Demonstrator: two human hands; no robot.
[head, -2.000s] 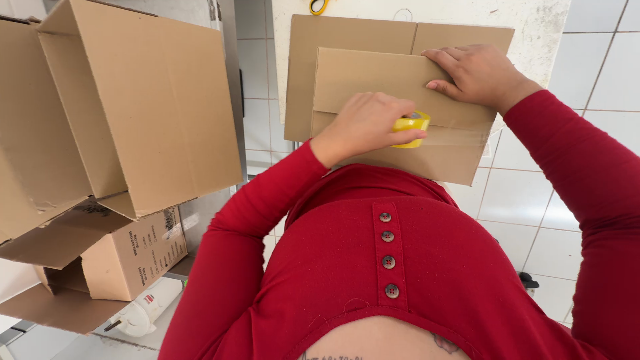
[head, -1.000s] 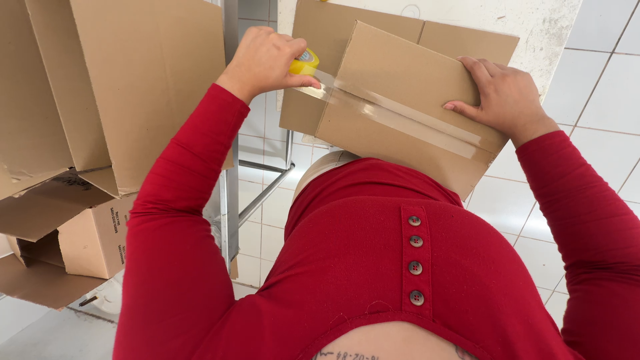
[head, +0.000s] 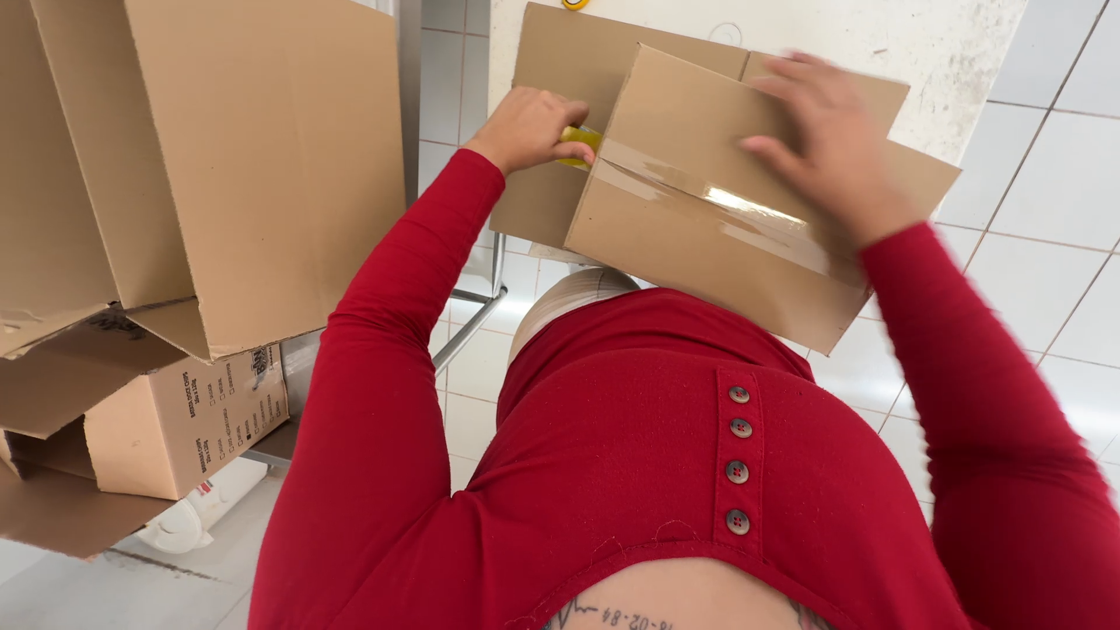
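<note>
Tilted over my lap and the table's near edge lies a cardboard box [head: 700,236], with clear tape along its middle seam. My left hand [head: 542,131] grips a yellow tape roll [head: 577,146] at the box's left edge, which partly hides the roll. My right hand [head: 822,144], blurred, is spread over the right part of the box with its fingers apart; whether it touches the cardboard I cannot tell. Beneath the box, a flat cardboard piece [head: 560,70] rests on the white table [head: 945,44].
Large open cardboard boxes [head: 271,175] stand at the left, above a smaller printed box [head: 192,420]. A white cylindrical container [head: 188,521] is below them. A yellow-handled object [head: 575,3] lies at the table's top edge. Metal legs [head: 472,324] stand beside my left arm.
The tape roll in my left hand has moved from over the box to its left edge, then down beside it. Clear tape has appeared along the seam. My right hand has lifted its fingers apart.
</note>
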